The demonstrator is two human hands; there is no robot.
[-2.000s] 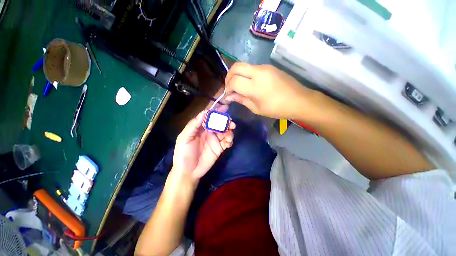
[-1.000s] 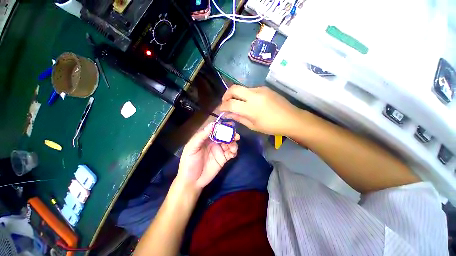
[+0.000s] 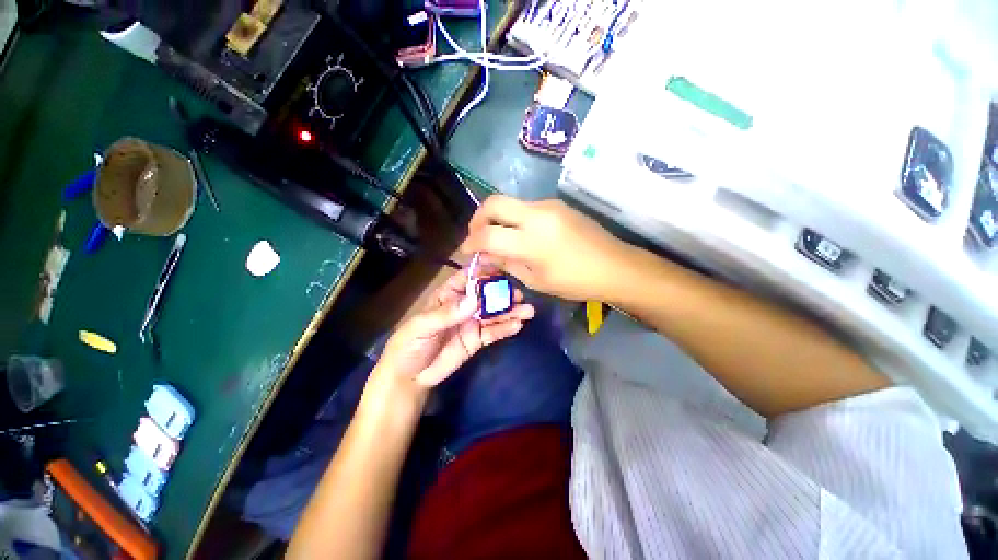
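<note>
A small square smartwatch [image 3: 497, 295] with a lit pale screen and dark rim is held above the lap. My left hand [image 3: 432, 341] holds it between thumb and fingers from below, palm up. My right hand [image 3: 525, 243] pinches the end of a thin white cable [image 3: 474, 266] at the watch's upper left edge. Whether the cable touches the watch contacts is hidden by the fingers.
The green bench [image 3: 235, 361] at left holds a brown tub [image 3: 144, 187], tweezers [image 3: 163, 287], a white piece [image 3: 263, 258], a hot air gun [image 3: 312, 197] and a black station [image 3: 328, 93]. White foam trays [image 3: 744, 164] with dark watches stand at right.
The view has shifted slightly, so the bench and trays sit differently in the picture. The watch is tilted a little more in my left hand. Both hands keep hold.
</note>
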